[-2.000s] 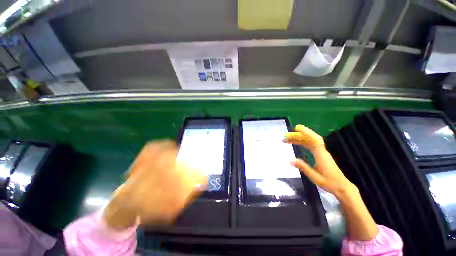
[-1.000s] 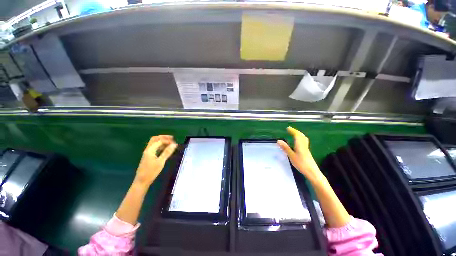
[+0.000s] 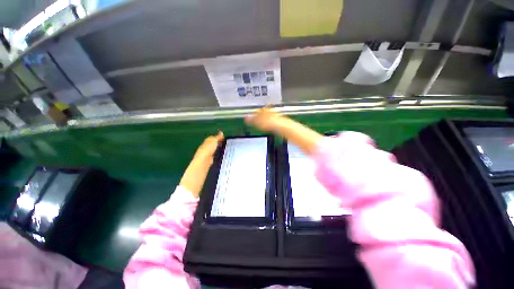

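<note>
Two tablets with lit white screens lie side by side in a black tray [image 3: 242,241]. The left tablet [image 3: 241,178] is fully in view; the right tablet [image 3: 307,186] is partly hidden under my right sleeve. My left hand [image 3: 205,158] is at the left tablet's upper left corner, its fingertips at the top edge. My right hand [image 3: 269,121] reaches across to just above the left tablet's top edge and is blurred. Whether either hand holds something small cannot be told.
Stacked black trays with tablets [image 3: 484,149] stand at the right. Another tray with glossy tablets [image 3: 48,195] is at the left. Behind are the grey partition with a printed sheet [image 3: 246,82], a yellow sheet [image 3: 310,16] and a white bag [image 3: 374,65]. A person's sleeve [image 3: 34,262] shows lower left.
My right hand has moved left from the right tablet's top to above the left tablet, its sleeve now crossing the right tablet. My left hand has moved in to the left tablet's corner.
</note>
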